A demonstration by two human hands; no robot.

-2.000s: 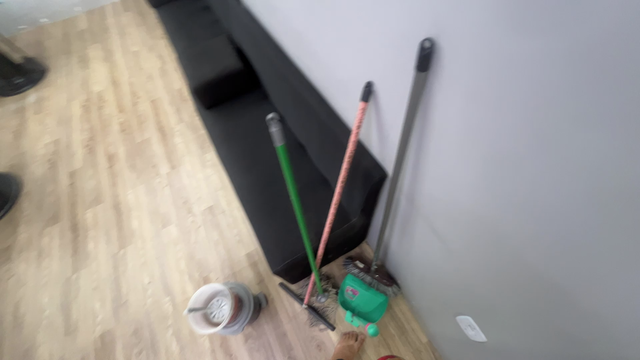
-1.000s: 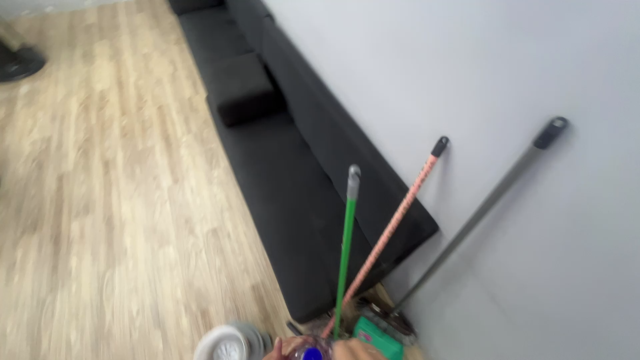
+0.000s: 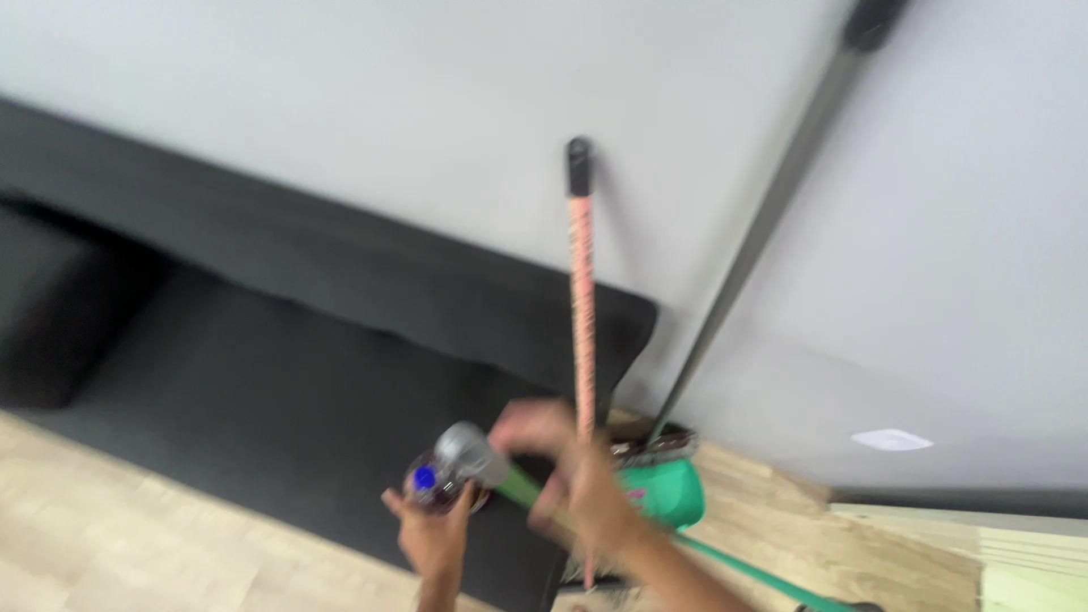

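Note:
My left hand (image 3: 432, 537) is around the lower side of a clear plastic bottle with a blue cap (image 3: 424, 478), over the black seat. Beside it, the grey end of a green pole (image 3: 748, 571) overlaps the bottle in view. My right hand (image 3: 591, 484) is blurred, with bent fingers at the upper part of this pole; whether they close on it cannot be told. A pink patterned broom handle (image 3: 582, 314) stands just behind my right hand. Farther right, a grey-handled broom (image 3: 748, 246) leans on the wall above a green dustpan (image 3: 676, 495).
A long black sofa (image 3: 280, 382) runs along the grey wall (image 3: 382, 102), with a black block-shaped cushion (image 3: 59, 314) at left. Wood-look floor (image 3: 127, 510) shows in front of it. A white wall plate (image 3: 892, 439) and a pale panel (image 3: 1028, 561) are at right.
The bottle, low between both hands a second ago, is now at my left hand. My right hand has moved to the green pole, which now slants away from the pink handle. The view has swung.

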